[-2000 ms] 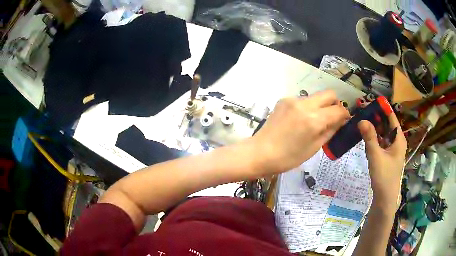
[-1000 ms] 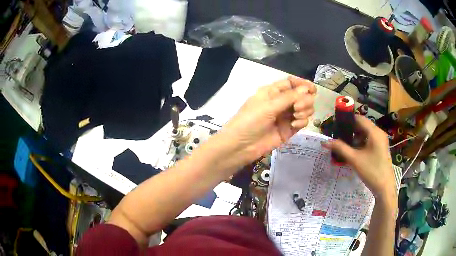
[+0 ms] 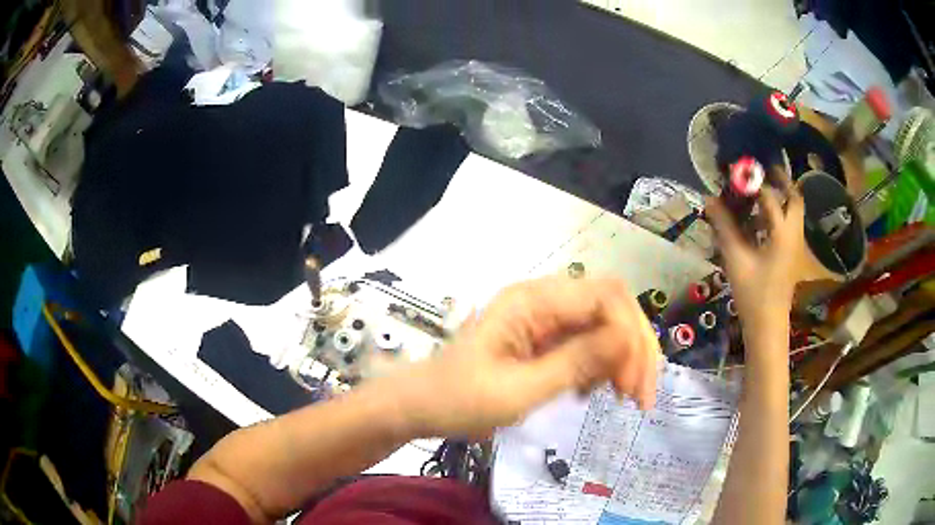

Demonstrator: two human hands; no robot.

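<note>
My right hand (image 3: 761, 241) is bare and holds a dark thread cone with a red and white end (image 3: 746, 176) at the thread stand. Another dark cone with a red centre (image 3: 781, 107) stands just behind it. My left hand (image 3: 559, 344) is blurred, with bent fingers, in front of the machine head. Whether it pinches a thread cannot be seen. The sewing machine head (image 3: 359, 333), with round knobs, lies partly behind my left forearm.
A large black fabric heap (image 3: 210, 185) lies at left, with a dark panel (image 3: 410, 185) beside it. A pointed dark piece (image 3: 244, 361) lies near the front edge. A clear plastic bag (image 3: 492, 108) is behind. Small spools (image 3: 681, 334) and a printed sheet (image 3: 656, 451) lie at right.
My right hand has carried the cone from above the printed sheet up and back to the stand. My left hand has moved down in the picture. The view has shifted slightly.
</note>
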